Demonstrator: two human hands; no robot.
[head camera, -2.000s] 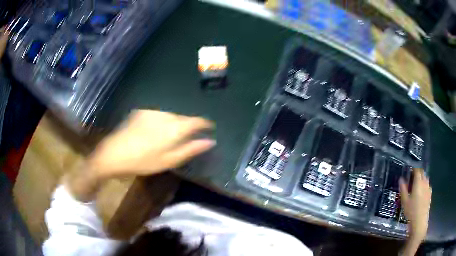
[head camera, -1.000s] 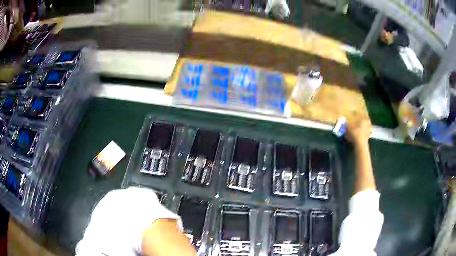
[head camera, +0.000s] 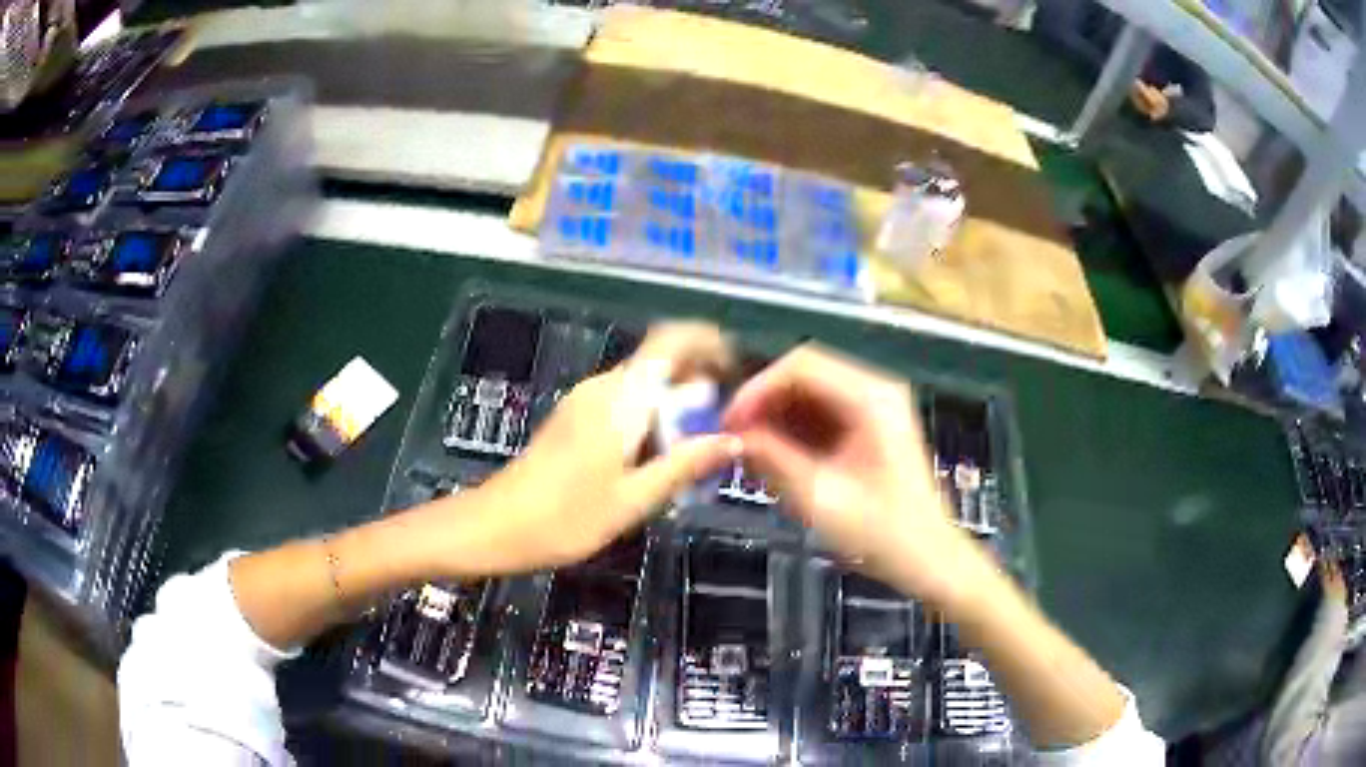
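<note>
My left hand (head camera: 592, 457) and my right hand (head camera: 861, 465) meet over the tray. A small blue-and-white piece (head camera: 692, 417), blurred, is between the fingers of my left hand. My right fingertips are pinched together against it; whether they grip it is unclear. Below lies a clear blister tray (head camera: 507, 734) with two rows of black keypad phones. The near-row phone (head camera: 725, 629) shows a dark screen and pale keys. My hands and forearms hide parts of several phones.
A white-and-orange block with a black end (head camera: 348, 409) lies left of the tray. Stacked filled trays (head camera: 225, 352) stand at far left. A blue-printed sheet (head camera: 704, 217) and small clear container (head camera: 920, 213) are beyond the pale edge. Another person's hand (head camera: 1151, 101) shows far right.
My right hand has come back from the far bench edge to meet my left hand over the tray. The blue-and-white piece has left that edge and is now at my fingers.
</note>
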